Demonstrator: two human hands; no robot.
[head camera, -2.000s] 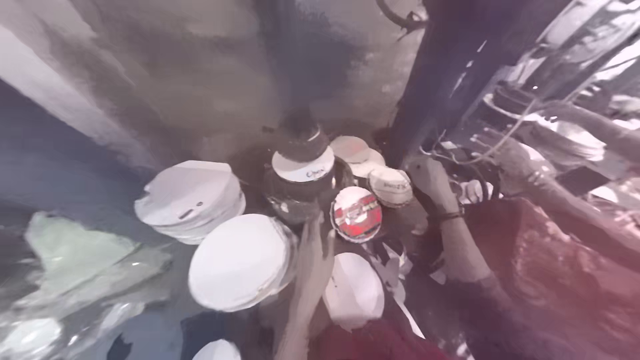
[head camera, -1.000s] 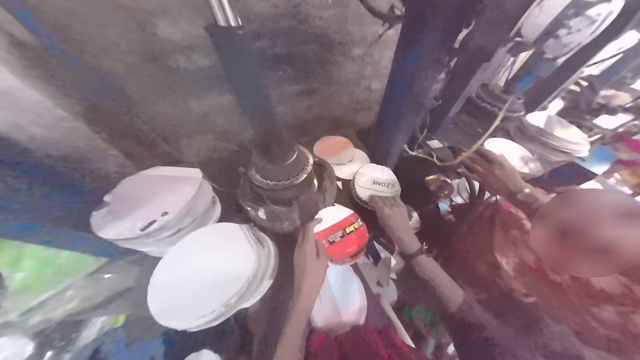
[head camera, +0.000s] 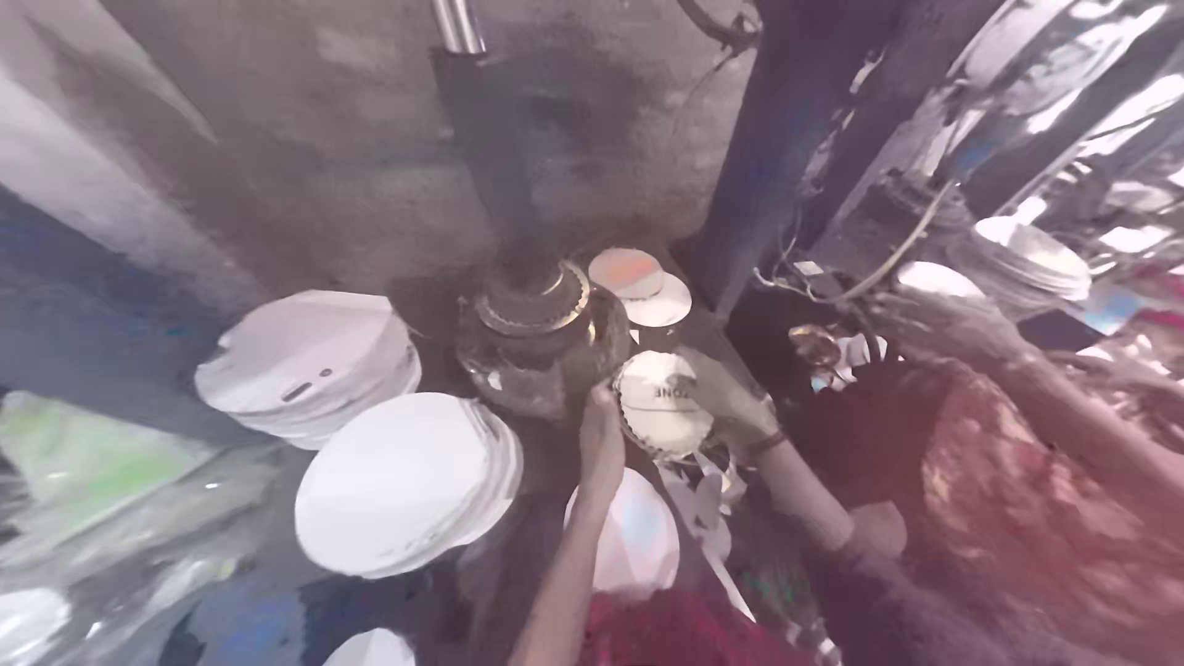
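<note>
Both my hands are at a round, whitish printed piece with a crimped edge (head camera: 664, 407), which looks like a small stack of paper plates. My left hand (head camera: 602, 444) holds its left edge, thumb near the rim. From the right, my right hand (head camera: 731, 398) grips it, fingers over part of the print. Just behind and left stands a round metal press die (head camera: 532, 319). Two flat discs, one pinkish (head camera: 626, 273) and one white (head camera: 660, 301), overlap behind the hands. A pale rounded sheet (head camera: 638, 536) lies beside my left forearm, partly hidden by it.
Two stacks of white blanks, one cut unevenly (head camera: 301, 365) and one round (head camera: 398, 486), lie to the left. A dark post (head camera: 777, 120) rises behind at the right, with a loose cable (head camera: 893, 259) near it. Another person's arm (head camera: 1036, 370) reaches in at the right.
My right hand has brought the whitish printed piece toward my left hand. The red-and-white round piece, by my left hand one second ago, no longer shows. The die's upper part has shifted against its base.
</note>
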